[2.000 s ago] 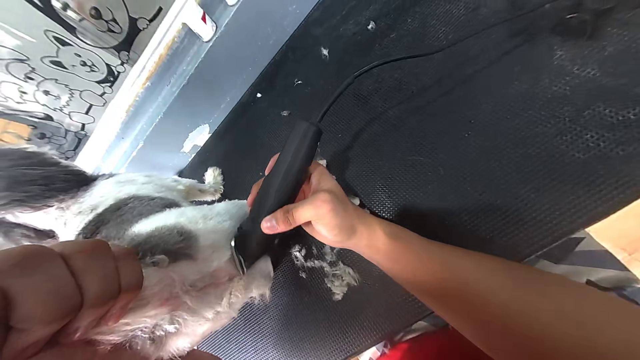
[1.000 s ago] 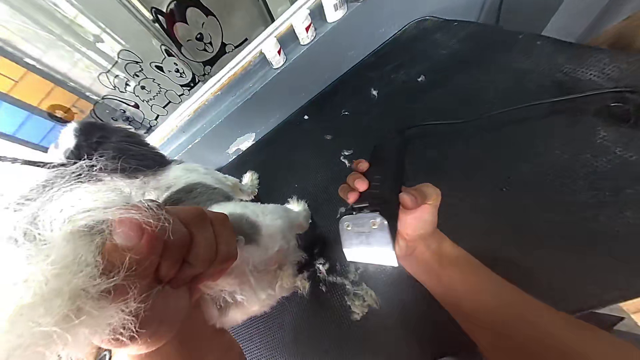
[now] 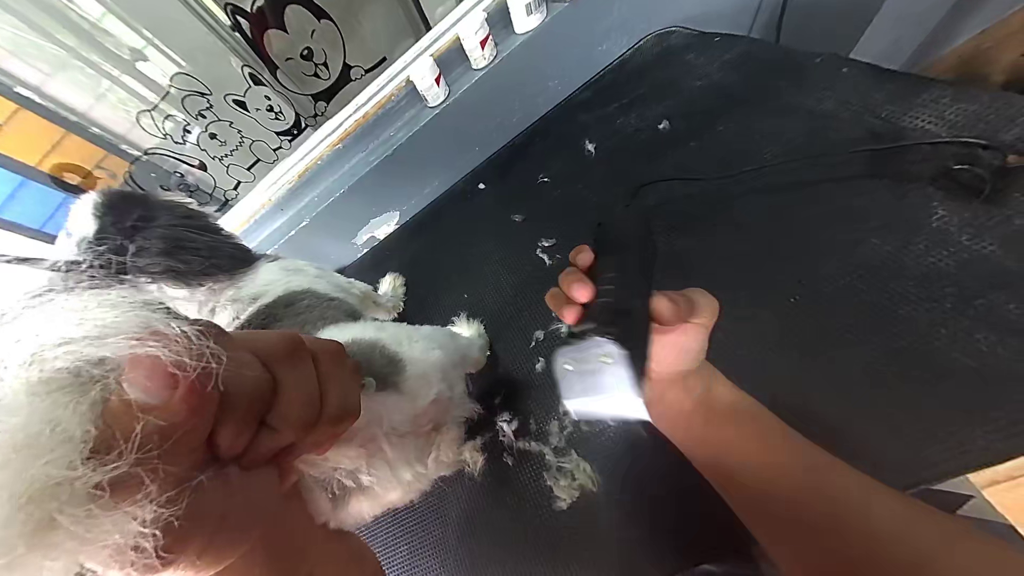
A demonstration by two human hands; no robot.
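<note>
My left hand (image 3: 248,408) is closed around a thick tuft of long white dog hair (image 3: 72,416) at the lower left. Beyond it stands a grey and white dog (image 3: 416,352), its body clipped short and its dark head (image 3: 168,232) toward the window. My right hand (image 3: 632,312) holds a black corded electric hair clipper (image 3: 624,272), slightly blurred, over the mat. The clipper's metal blade (image 3: 600,380) points toward me and is apart from the dog. Cut hair (image 3: 564,472) lies on the black mat between the dog and my right forearm.
A black textured grooming table mat (image 3: 800,320) spans the middle and right. The clipper cord (image 3: 752,172) runs over it to the far right. Small white bottles (image 3: 478,42) stand on the grey window ledge (image 3: 344,188). Cartoon dog decals (image 3: 308,48) cover the glass.
Two seconds ago the clipper's head was against the dog's rear; now it is away to the right, blade showing. My left hand has come up with long white hair in its grip. The view has shifted.
</note>
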